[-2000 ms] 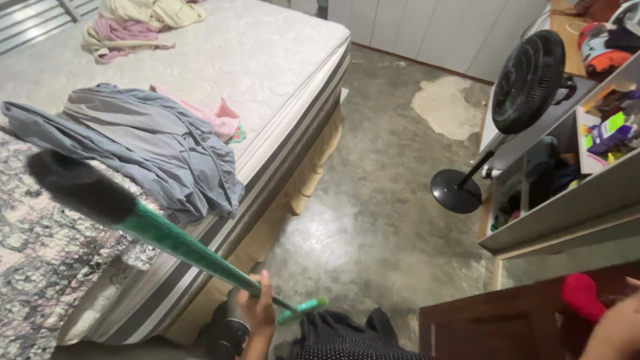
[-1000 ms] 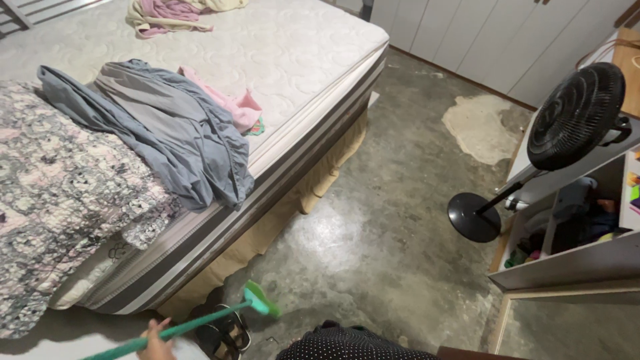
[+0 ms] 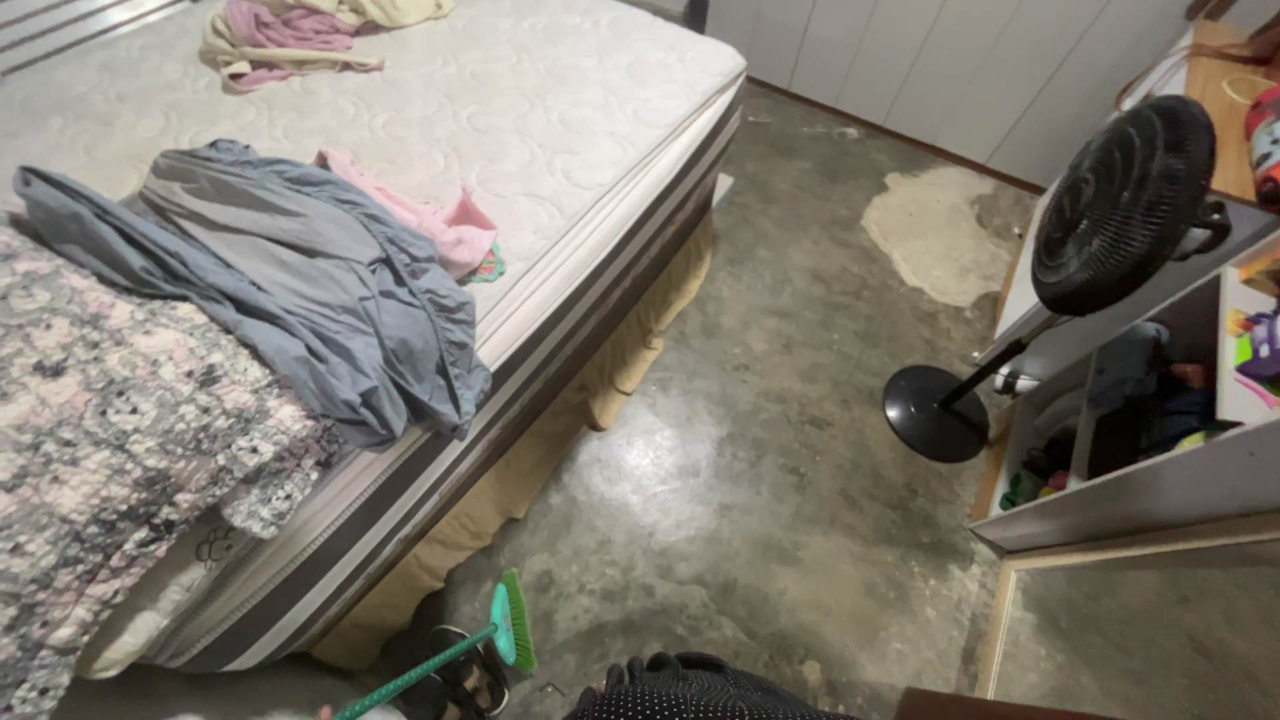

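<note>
At the bottom left edge only a fingertip of my left hand (image 3: 325,712) shows, against the green handle of a broom (image 3: 418,672); the rest of the hand is cut off. The broom's green bristle head (image 3: 516,622) is low over the concrete floor, beside dark shoes (image 3: 482,682) near the foot of the bed. Whether the bristles touch the floor is hard to tell. My right hand is out of view. Black dotted clothing (image 3: 710,690) fills the bottom middle.
On the left is a bed with a bare white mattress (image 3: 560,110), a floral cover (image 3: 120,400), a crumpled grey-blue sheet (image 3: 310,270) and pink cloth (image 3: 430,225). A black pedestal fan (image 3: 1125,205) stands right, by open shelves (image 3: 1110,480). A tan bed skirt (image 3: 480,510) hangs to the floor.
The broom, earlier raised across the bed with its dark handle end near the view, now lies low at bottom left. My left hand has moved down and mostly left the frame; my right hand has left it.
</note>
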